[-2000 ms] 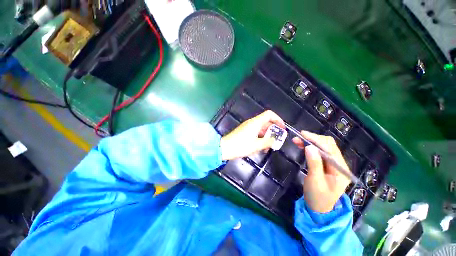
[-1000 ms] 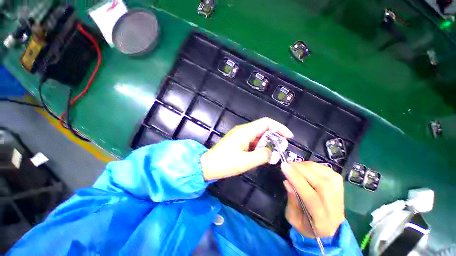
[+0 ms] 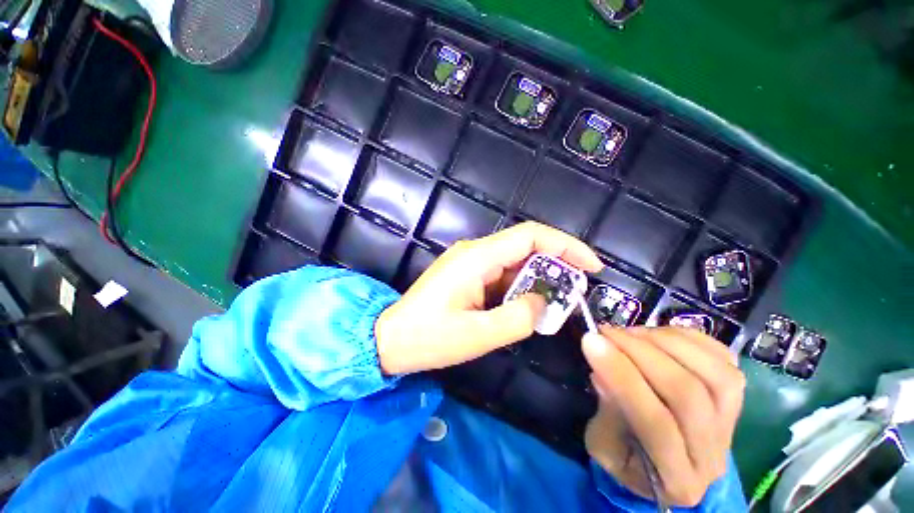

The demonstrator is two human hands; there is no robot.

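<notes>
My left hand [image 3: 461,301] holds a rounded-square watch case [image 3: 546,291] with a shiny rim and small silver parts inside, above the black compartment tray [image 3: 481,160]. The thumb covers part of its lower left. My right hand [image 3: 666,401] holds thin silver tweezers [image 3: 586,311] like a pen. Their tip is at the right edge of the case; whether it touches is too small to tell. Three similar watch units, one of them here [image 3: 526,99], lie in the tray's upper pockets. Another unit [image 3: 727,278] lies in a right pocket, and more lie close behind my right hand.
A pair of watch units [image 3: 788,346] sits on the green bench right of the tray. A round grey dish [image 3: 218,28] is at the upper left. A black block with a red wire [image 3: 150,95] is at the far left. A white device [image 3: 842,466] is at the lower right.
The view has moved closer over the tray, which appears larger. The case is tilted so its inside faces me more. The tweezers' tip has moved from over the case to its right edge.
</notes>
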